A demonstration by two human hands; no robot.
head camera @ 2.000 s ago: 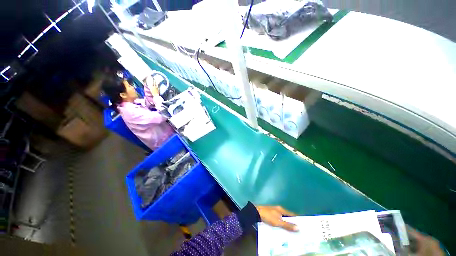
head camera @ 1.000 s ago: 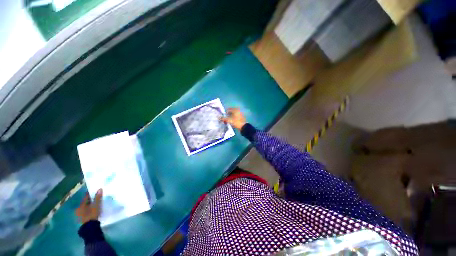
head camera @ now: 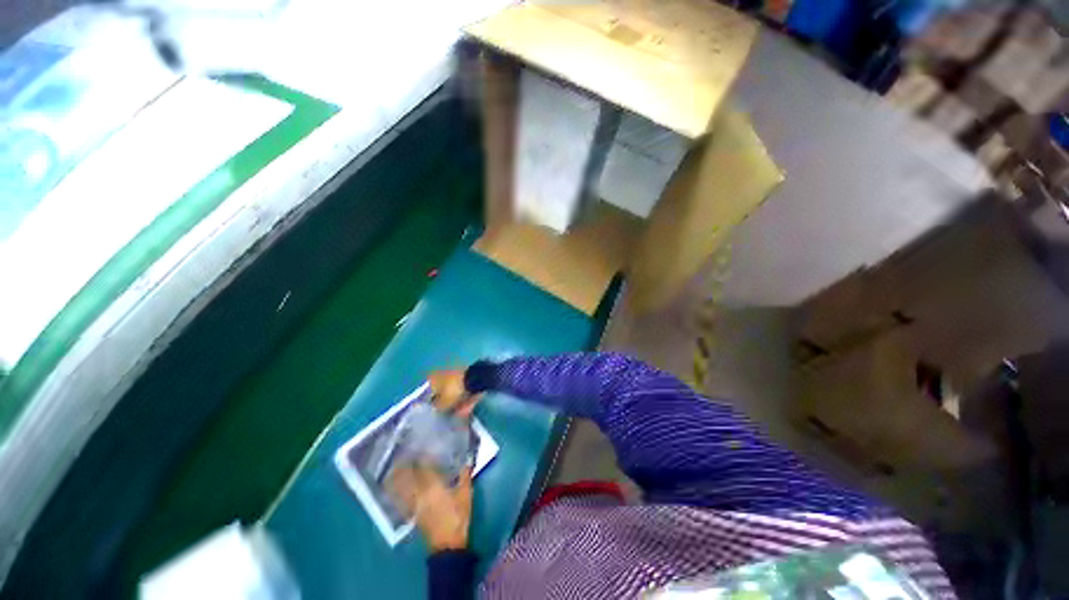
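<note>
An open white retail box lies tilted on the green bench, with a dark grey, crinkled plastic bag in it. My left hand lies on the near part of the bag, its fingers blurred. My right hand is at the far corner of the box, touching the bag. My fingertips are too blurred to tell whether either hand grips it. The bag's contents are hidden.
A brown shipping carton lies open towards me at the bench's far end, with white boxes inside. Another white box is cut off at the lower left. The dark green channel and raised white shelf run along the left.
The view has swung towards the carton. My left hand has left the closed white box and come onto the bag. My right hand has moved from the box's side to its far corner.
</note>
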